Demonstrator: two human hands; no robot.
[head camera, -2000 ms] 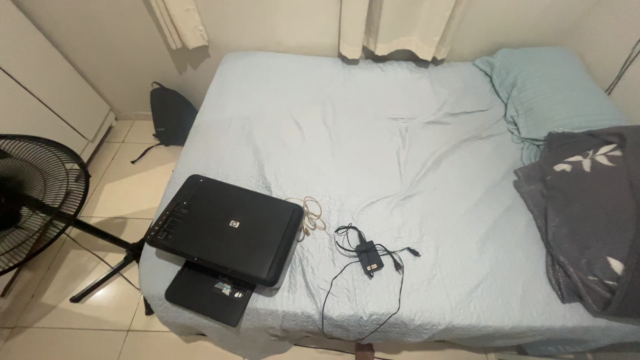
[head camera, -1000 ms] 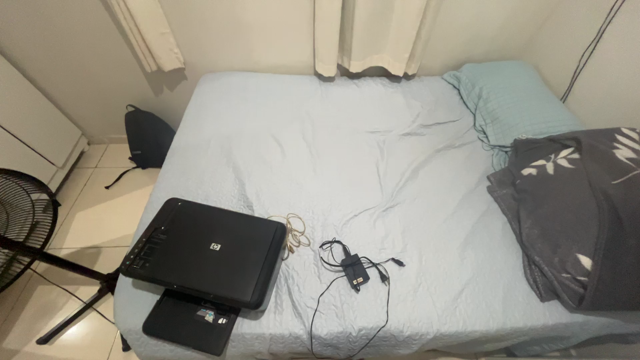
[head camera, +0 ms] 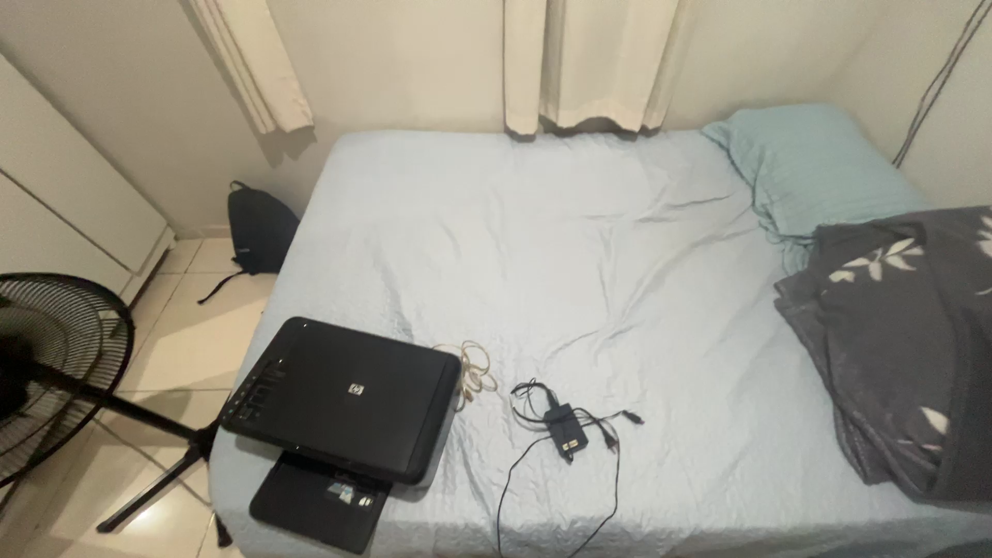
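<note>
Neither my left hand nor my right hand shows in the head view. A black HP printer (head camera: 349, 399) lies on the near left corner of a bed with a light blue sheet (head camera: 496, 232); its paper tray (head camera: 319, 500) sticks out toward the near edge. Beside the printer's right side is a loosely coiled beige cable (head camera: 477, 370). Farther right, a black power adapter (head camera: 566, 431) rests on the sheet with its black cord looped and tangled around it. Part of that cord runs out of the bottom of the view.
A black pedestal fan (head camera: 62, 372) stands on the tiled floor at the left, its leg close to the bed's corner. A dark backpack (head camera: 260, 232) sits by the wall. On the bed's right are a teal pillow (head camera: 829, 167) and a dark grey floral blanket (head camera: 891, 333). Curtains (head camera: 604, 62) hang behind.
</note>
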